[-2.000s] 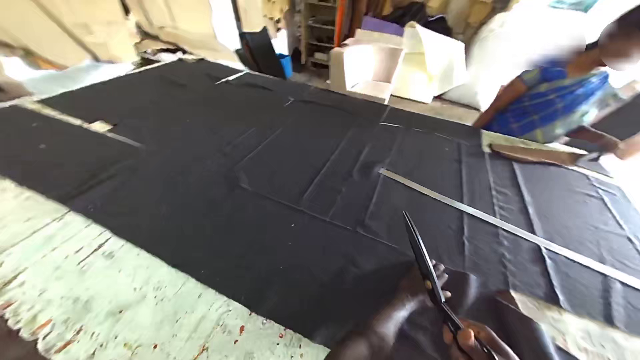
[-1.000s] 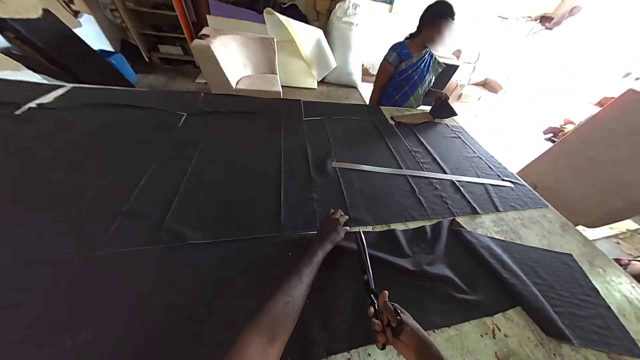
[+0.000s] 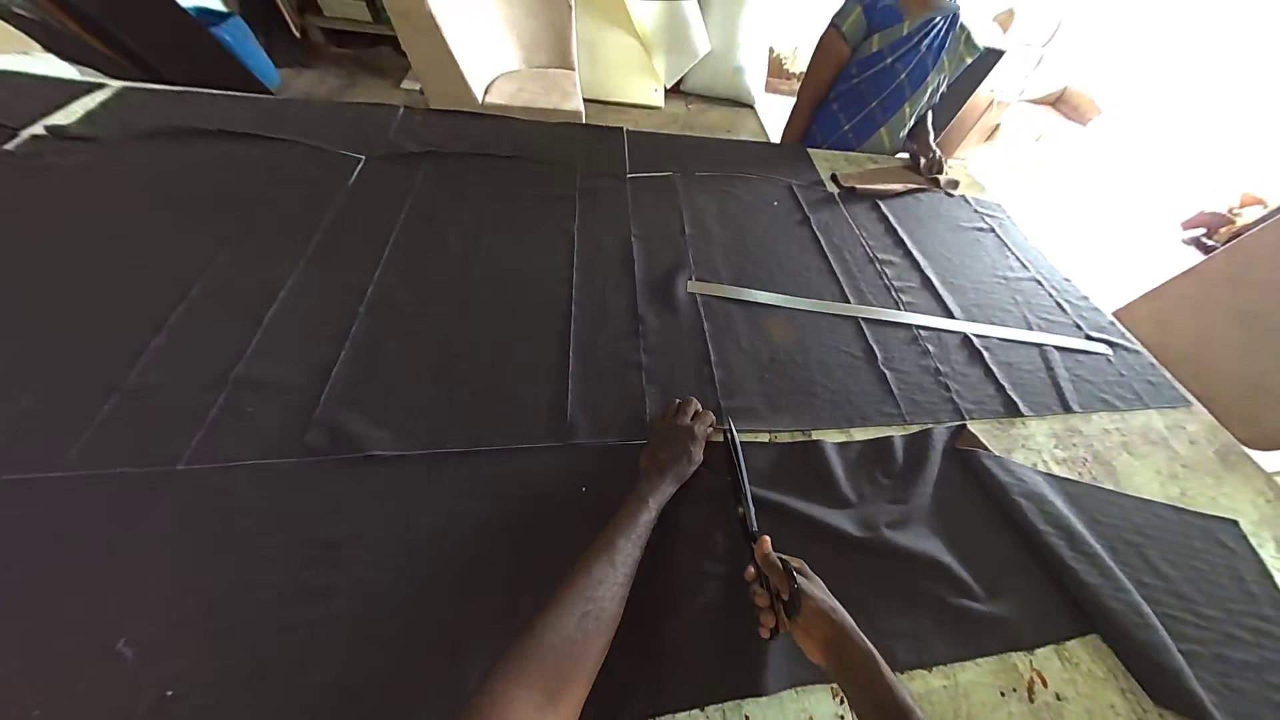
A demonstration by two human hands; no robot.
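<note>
Dark cloth [image 3: 470, 330] marked with chalk lines covers much of the table. My right hand [image 3: 795, 600] grips the handles of large black scissors [image 3: 745, 490], whose blades point away from me at the end of a cut. My left hand [image 3: 682, 437] presses on the cloth just left of the blade tips, its fingers bent; whether it pinches the cloth is unclear. Right of the blades a narrow gap parts the cloth, and the near piece [image 3: 880, 520] lies wrinkled. A metal ruler [image 3: 900, 317] rests on the far piece.
Across the table a person in a blue checked garment [image 3: 880, 80] has a hand near a brown piece of material [image 3: 885, 181]. The pale, worn tabletop [image 3: 1110, 465] shows at the right and near edges. A beige chair [image 3: 530, 90] and a blue bin [image 3: 238, 45] are beyond the table.
Two seconds ago both hands were together at the scissors; now my left hand is on the cloth beside the blade tips. The view has swung considerably.
</note>
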